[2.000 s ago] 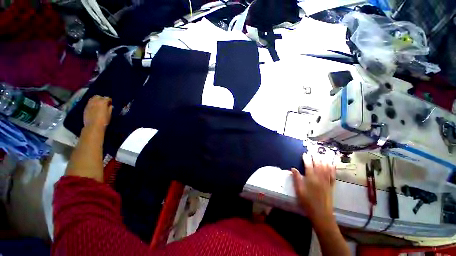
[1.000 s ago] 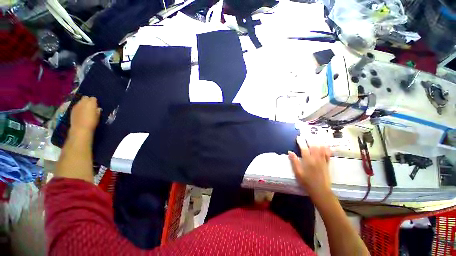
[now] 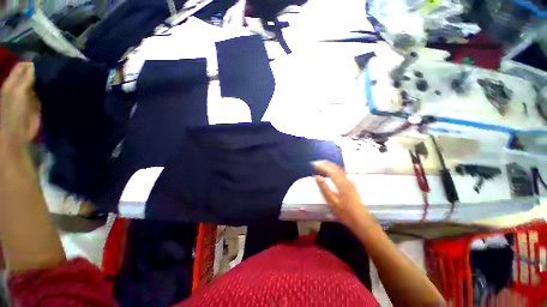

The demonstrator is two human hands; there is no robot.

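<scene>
A large dark cloth panel [image 3: 240,174] with curved edges lies flat across the white table, its right end in bright light at the sewing machine [image 3: 393,90]. My right hand [image 3: 342,195] has its fingers apart, with fingertips on the panel's right end. My left hand [image 3: 21,105] is at the far left picture edge, blurred, with its fingers at the edge of a dark cloth piece [image 3: 75,120] that looks lifted there. Two more dark panels lie behind, one at left [image 3: 171,90] and one in the middle [image 3: 246,69].
Right of the needle area lie a red-handled tool [image 3: 420,171], a black-handled screwdriver [image 3: 447,180] and a black clamp-like piece [image 3: 478,172]. A red basket [image 3: 447,267] stands below at right. Clear plastic bags [image 3: 405,24] and more dark cloth are at the back.
My left hand has moved left and up with the dark cloth piece at its fingers. My right hand has shifted slightly left over the panel's end. The view has shifted too.
</scene>
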